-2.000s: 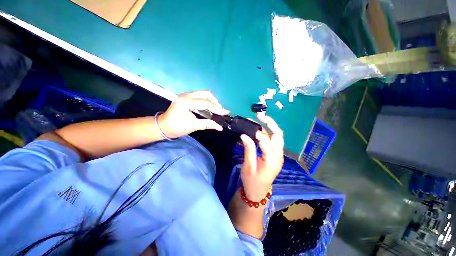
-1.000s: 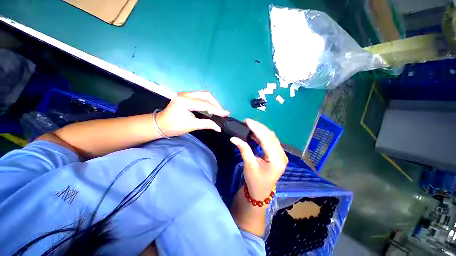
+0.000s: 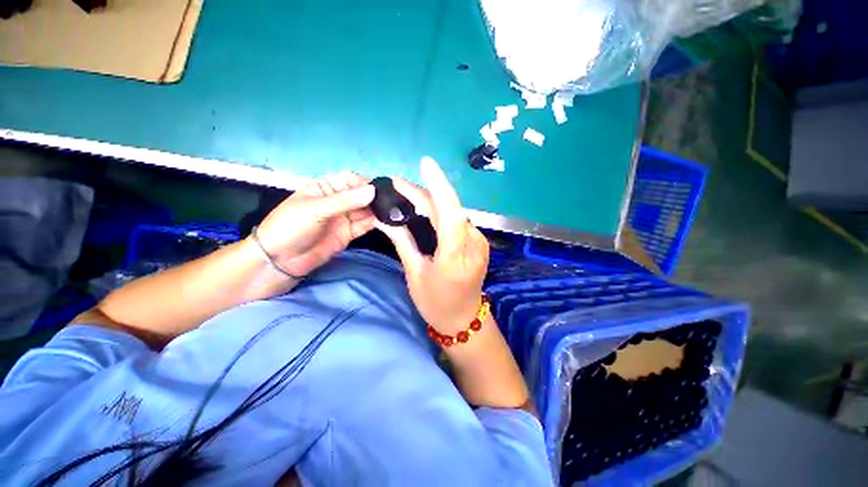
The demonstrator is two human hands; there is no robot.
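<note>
My left hand (image 3: 319, 224) and my right hand (image 3: 447, 249) hold a black cylindrical housing (image 3: 390, 204) between them, above my lap at the bench's front edge. Its round end with a pale spot in the middle faces up towards me. The right fingers cover part of its side. A short black cap (image 3: 483, 156) lies on the green bench (image 3: 333, 95) beyond my right hand. Small white pieces (image 3: 534, 137) lie loose around it. A clear plastic bag of white pieces (image 3: 552, 43) is behind them, cut off by the top edge.
A tan cardboard sheet (image 3: 114, 43) lies at the bench's far left, with dark parts at its top edge. A film-lined blue crate (image 3: 733, 366) of black parts and a cardboard piece stands at my right. Another blue crate (image 3: 671, 204) is beyond the bench end.
The view has swung, so bench things sit higher and the crate farther right. The black housing has been turned from lying lengthwise between my hands to showing its round end.
</note>
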